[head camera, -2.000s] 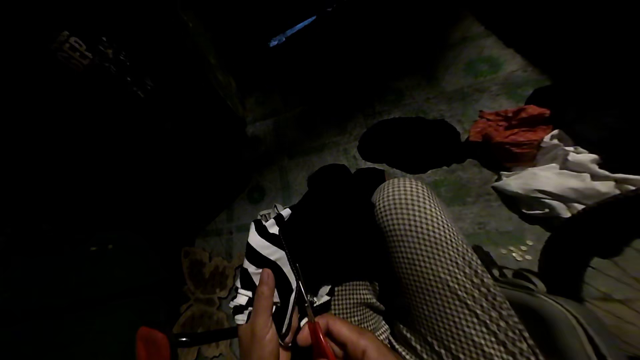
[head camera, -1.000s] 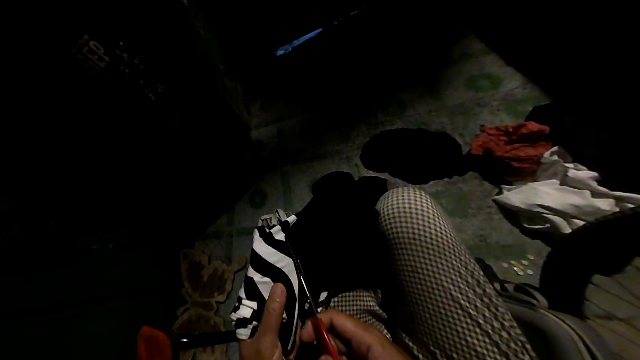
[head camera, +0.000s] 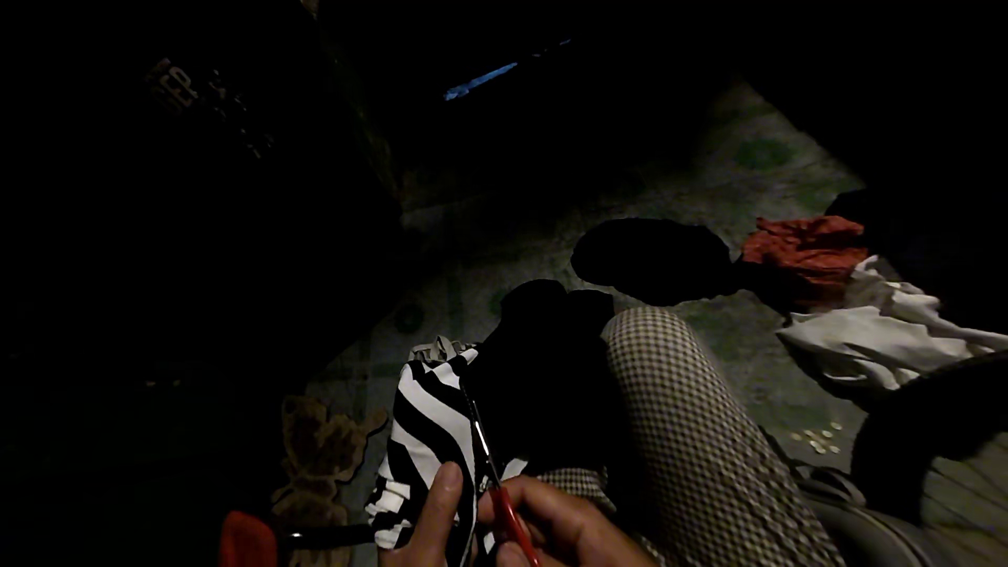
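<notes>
A black-and-white striped cloth (head camera: 429, 417) with a gathered edge lies over my lap, left of my knee in checked trousers (head camera: 677, 402). My left hand (head camera: 433, 512) grips its lower part, thumb on top. In my right hand (head camera: 563, 524) is a red-handled cutting tool, apparently scissors (head camera: 510, 516), its metal blade pointing up along the right edge of the cloth. Whether the blades are apart is too dark to tell. Dark fabric covers the area right of the blade.
Red cloth (head camera: 807, 248) and white cloth (head camera: 874, 339) lie crumpled on the floor at right, beside a spoked wheel (head camera: 890, 441). Small pale pieces (head camera: 819, 439) are scattered near it. A brown cut-out shape (head camera: 319, 441) and a red-ended black bar (head camera: 248, 539) are at lower left.
</notes>
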